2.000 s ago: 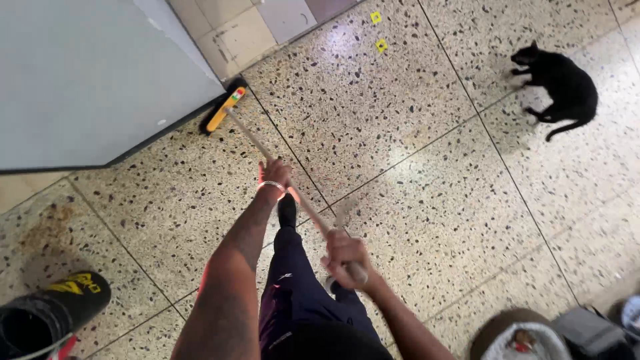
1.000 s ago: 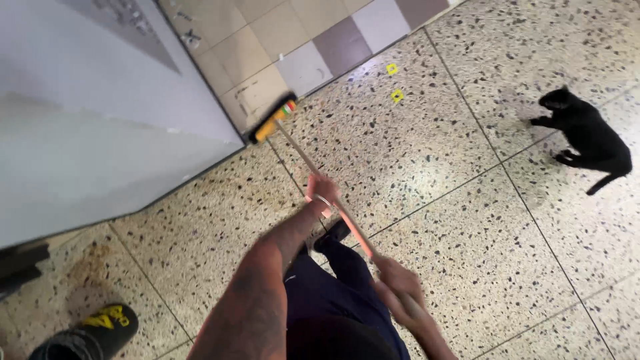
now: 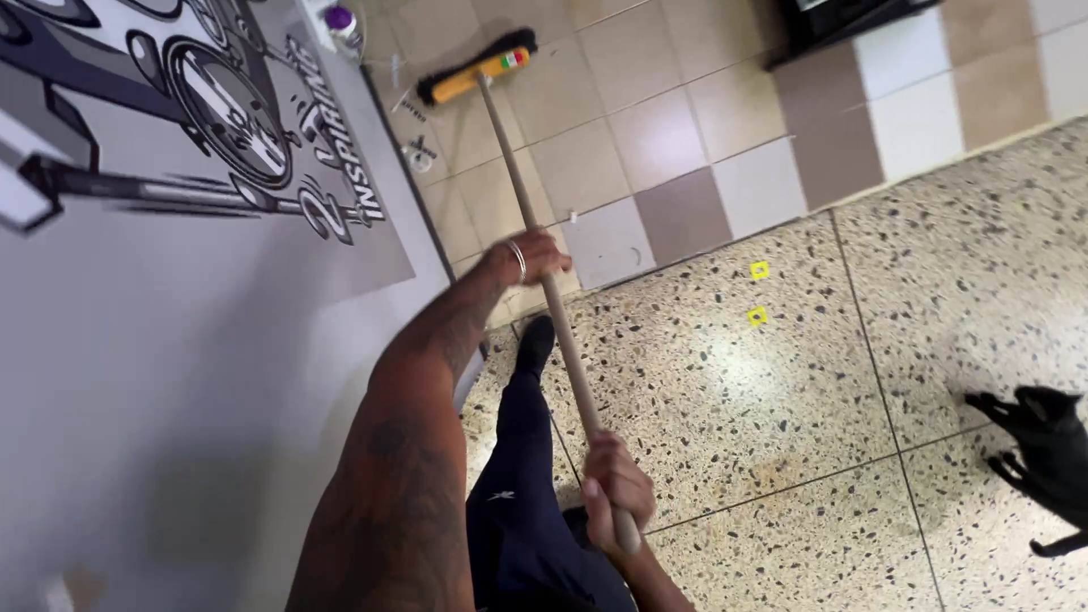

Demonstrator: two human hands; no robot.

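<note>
A push broom with an orange head [image 3: 478, 75] and dark bristles lies against the beige floor tiles at the upper left, beside small bits of debris [image 3: 418, 155]. Its long wooden handle [image 3: 513, 166] slants down toward me. My left hand [image 3: 537, 257], with a light band at the wrist, is wrapped around the middle of the handle. Lower down, my right hand [image 3: 616, 493] grips the handle close to its rounded end, which sticks out below the fingers.
On the left stands a grey panel [image 3: 255, 399] with a cartoon-like print; a purple-topped container [image 3: 340, 21] is at its upper edge. A black cat [image 3: 1041, 450] lies on the speckled floor at right. Two yellow square marks [image 3: 758, 270] are on that floor. A black object [image 3: 837, 21] sits at top.
The broom head has moved from beside the panel's corner on the speckled floor onto the beige tiles farther forward. Both hands stay on the handle. The view has shifted forward.
</note>
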